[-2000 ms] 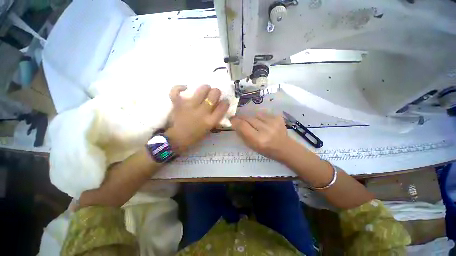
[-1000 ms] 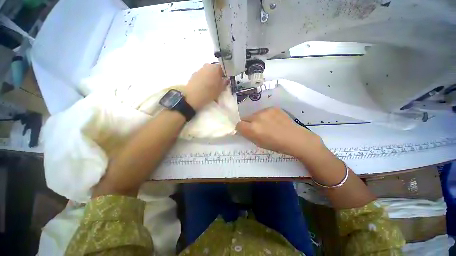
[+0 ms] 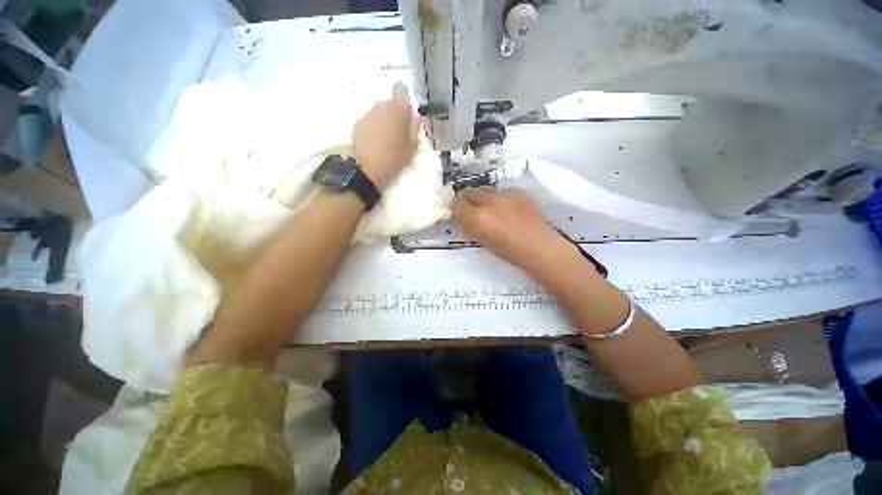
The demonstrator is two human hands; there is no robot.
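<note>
The cream garment piece (image 3: 237, 208) lies bunched left of the needle and hangs over the table's left edge. My left hand (image 3: 389, 137) is on the fabric just left of the presser foot (image 3: 453, 174); its fingertips are partly hidden beside the machine head. My right hand (image 3: 498, 220) pinches the fabric edge just in front of the foot. The white binding strip (image 3: 600, 203) runs from the right across the machine bed to the metal guide (image 3: 476, 180) by the foot.
The scuffed white sewing machine (image 3: 619, 48) stands over the bed. Dark thread snips (image 3: 588, 259) lie partly hidden behind my right forearm. A printed scale (image 3: 735, 282) runs along the table's front. White strips (image 3: 793, 401) lie on a brown carton at lower right. A blue crate (image 3: 861, 387) is at far right.
My left hand has moved from flat on the fabric up beside the machine head. My right hand has moved up and slightly left, closer to the foot, with the fabric edge.
</note>
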